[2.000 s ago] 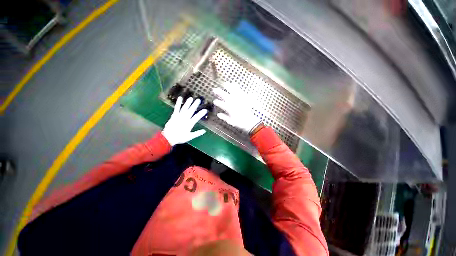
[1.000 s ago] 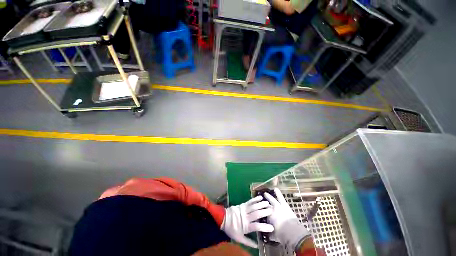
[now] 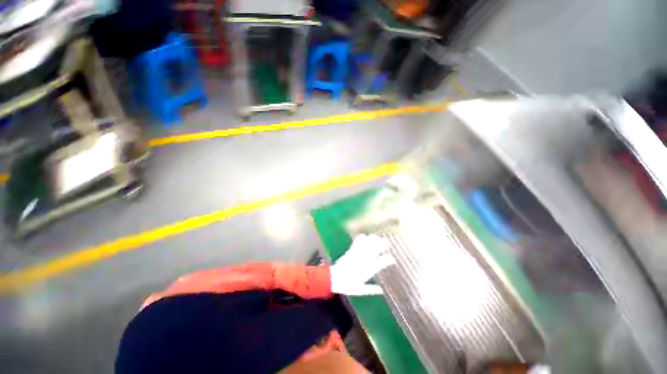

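The perforated metal plate lies in the green bench top, its holes smeared into streaks by motion blur. My left hand, in a white glove, is at the plate's near-left edge. Its fingers are blurred, and I cannot tell whether they hold anything. A brown cuff and a bit of white glove at the bottom edge show my right hand, almost wholly cut off. No black coils can be made out; the left hand and blur may hide them.
A clear hood stands over the plate. Yellow lines cross the grey floor ahead. A cart with trays stands at the left. Blue stools and a small table are at the back.
The view has swung to the right. My hands, together at the plate's near-left edge a second ago, are apart; the right has moved away along the plate to the bottom edge.
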